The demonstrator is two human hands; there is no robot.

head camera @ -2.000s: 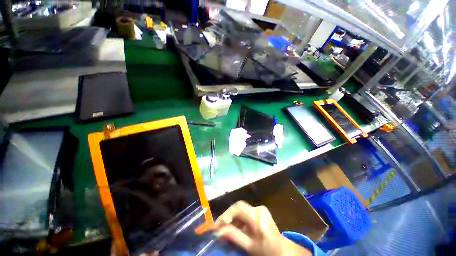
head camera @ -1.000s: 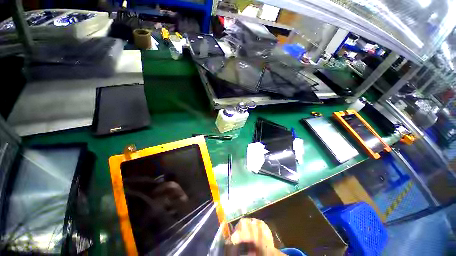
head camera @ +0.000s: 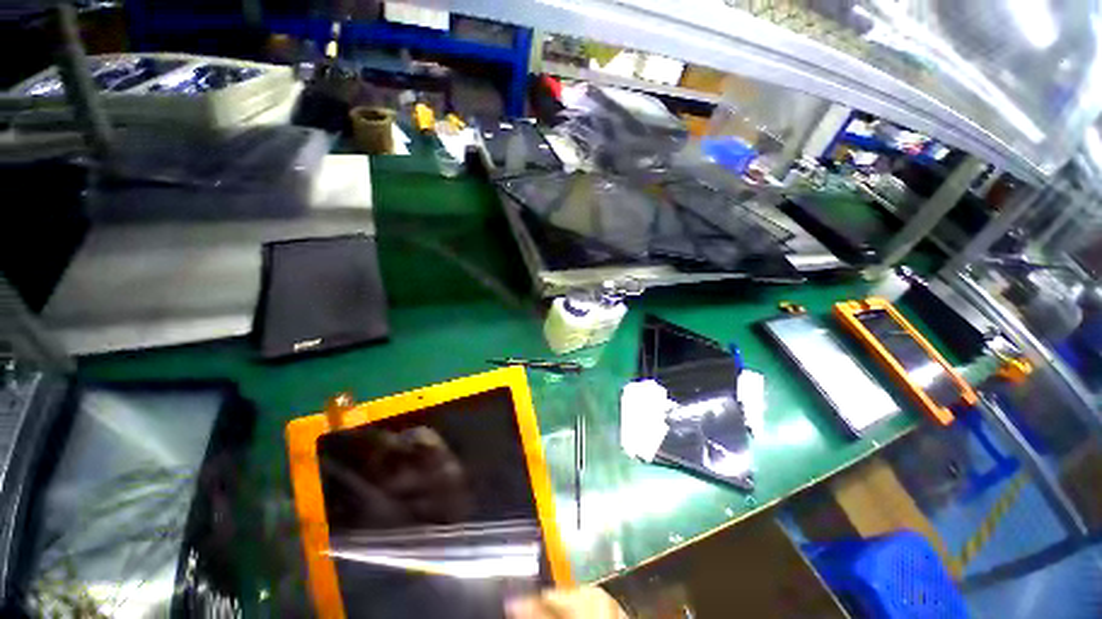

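Observation:
The orange positioning jig (head camera: 306, 508) lies on the green bench at lower centre-left, its near end cut off by the picture's edge. A glossy black display panel (head camera: 423, 472) sits inside it and reflects lamps and a hand-like shape. Clear film (head camera: 447, 559) shows as bright streaks across the panel's lower part. My right hand (head camera: 568, 603) is blurred and mostly cut off at the bottom edge, by the jig's lower right corner; its grip cannot be made out. My left hand is not in view.
Clear sheets with black borders (head camera: 115, 484) lie left. Tweezers (head camera: 579, 472), a dark pen (head camera: 535, 364), whitish bottles (head camera: 585, 324) and white wipes (head camera: 644, 418) on a black panel (head camera: 701, 405) are right of the jig. Farther right are a pale-faced panel (head camera: 831, 372) and another orange jig (head camera: 906, 360).
The whole view has shifted, so the bench things sit lower and farther right. My right hand has dropped mostly out of the picture. The film streaks now run flatter across the panel.

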